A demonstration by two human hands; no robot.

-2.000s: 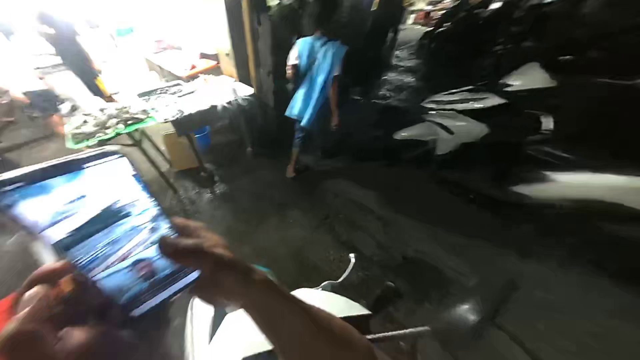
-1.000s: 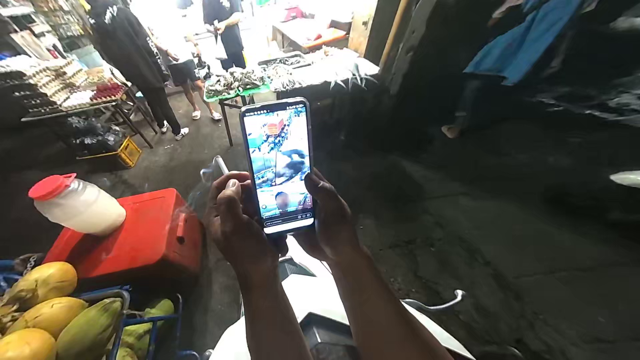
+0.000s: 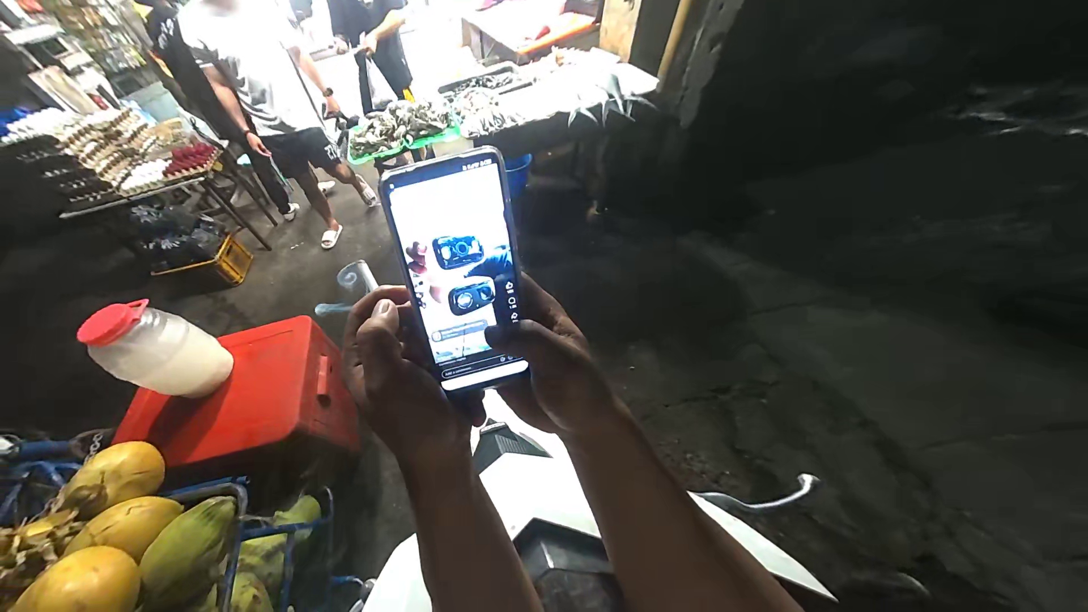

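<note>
A lit smartphone (image 3: 455, 272) stands upright in both hands at the middle of the head view, its screen towards me. My left hand (image 3: 395, 374) grips its lower left side, thumb along the edge. My right hand (image 3: 552, 365) holds the lower right side, with the thumb over the lower part of the screen. Below my forearms is the white front body of a motor scooter (image 3: 552, 476), with a brake lever (image 3: 765, 501) sticking out to the right.
At left, a jug (image 3: 161, 353) with a red lid stands on a red cooler box (image 3: 246, 391), behind yellow and green coconuts (image 3: 115, 510). Egg trays (image 3: 110, 153) cover a table. Two people stand near a seafood stall (image 3: 484, 106); a yellow crate (image 3: 229, 259) lies on the floor.
The picture on the phone has changed, and my right thumb has moved onto the screen. A person in a white shirt now stands by the egg table. The walker in blue has left the view.
</note>
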